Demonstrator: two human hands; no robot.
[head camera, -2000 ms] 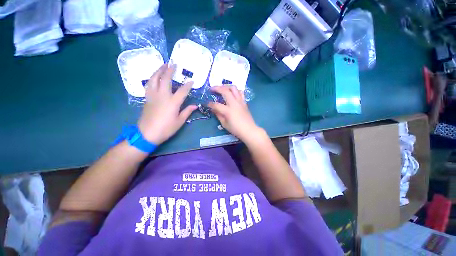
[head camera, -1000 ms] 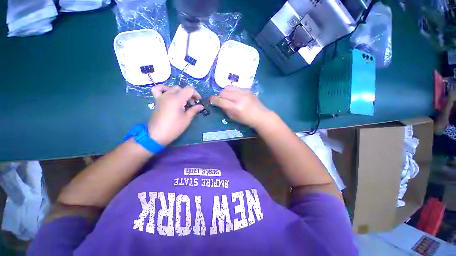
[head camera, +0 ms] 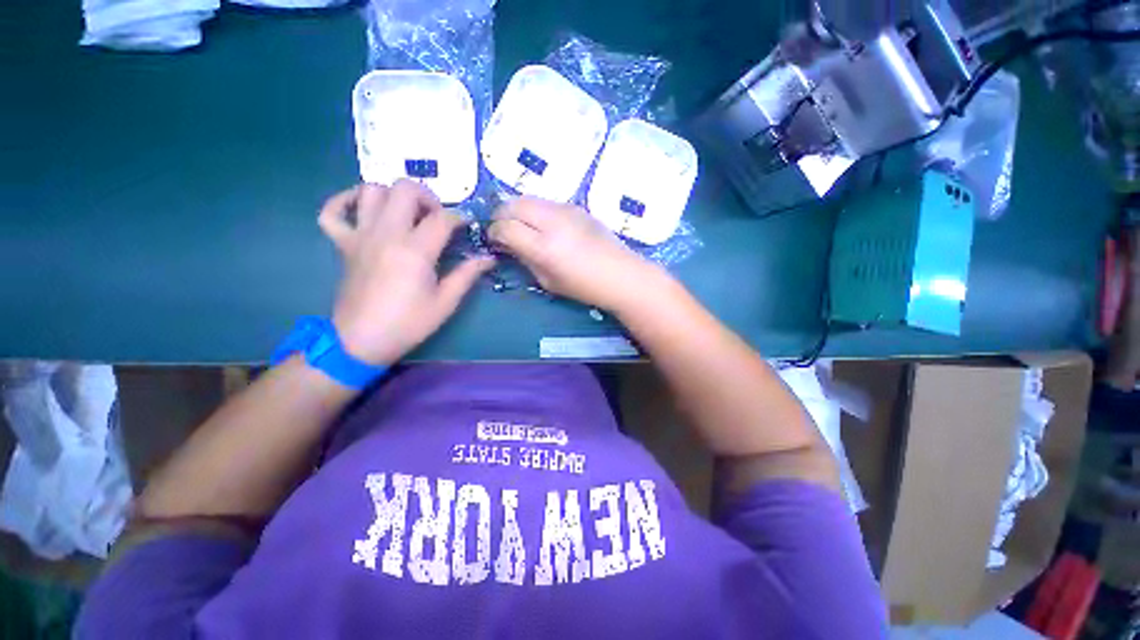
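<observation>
Three white housings lie in a row on clear plastic bags, each with a small dark connector inside: the left one, the middle one and the right one. My left hand, with a blue band at the wrist, is at the lower edge of the left housing, fingers bent and apart. My right hand is just below the middle housing, fingertips together at small dark parts on the mat. The fingers hide what they touch, so a grip cannot be made out.
A screw feeder stands at upper right, with a turquoise box below it. White pouches lie at upper left. A pale strip is at the bench edge. Open cartons with white wrapping stand below the edge.
The screwdriver seen over the middle housing one second ago is out of view. The camera view has shifted. My left hand has moved up to the left housing; my right hand has moved left to the dark parts.
</observation>
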